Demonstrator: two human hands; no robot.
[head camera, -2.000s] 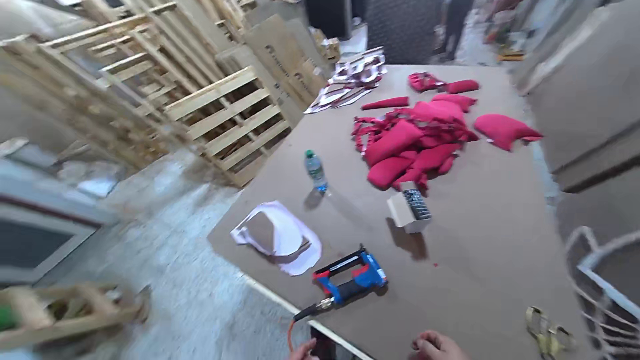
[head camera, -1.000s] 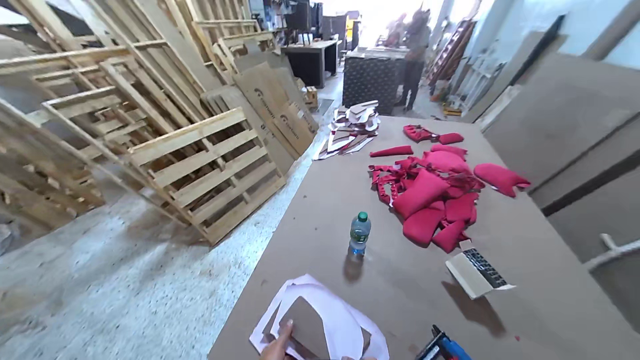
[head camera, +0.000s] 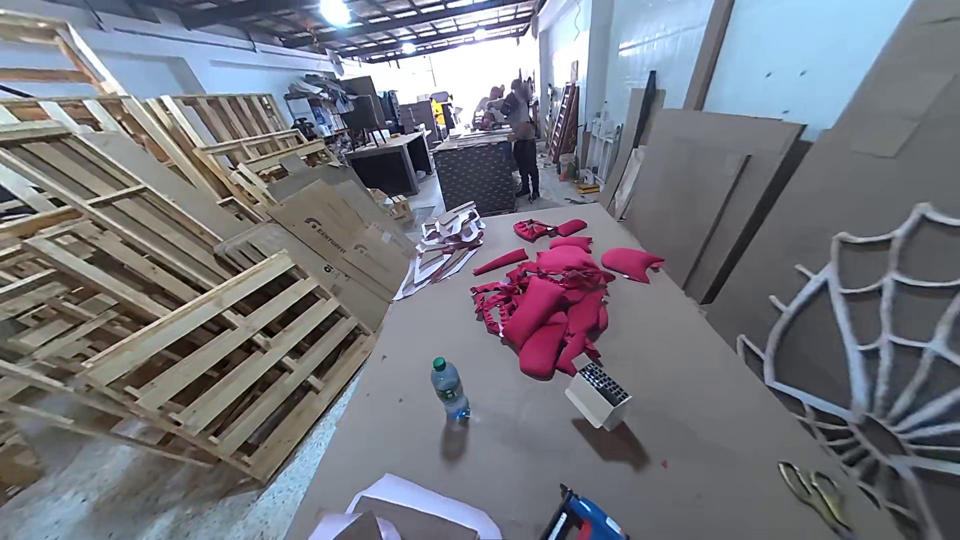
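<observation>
Neither of my hands shows in the head view now. At the near edge of the table lies a white-edged piece (head camera: 420, 506), cut off by the bottom of the view. Right of it is part of a blue and black air stapler (head camera: 583, 517). A plastic water bottle with a green cap (head camera: 451, 388) stands upright behind the piece. An open small cardboard box of staples (head camera: 598, 397) is to the bottle's right. Red fabric pieces (head camera: 555, 307) lie heaped farther back, beside white-edged strips (head camera: 450, 244). Scissors (head camera: 814, 491) rest at the near right.
Wooden pallets (head camera: 225, 360) and cardboard sheets (head camera: 341, 251) lean along the left. Boards (head camera: 705, 180) and a white web-shaped frame (head camera: 862, 360) stand on the right. A person (head camera: 521, 139) is beside a dark patterned block (head camera: 476, 178) beyond the table.
A second ago a hand was on the white-edged piece; now both hands are out of view. The view has tilted up toward the far end of the room.
</observation>
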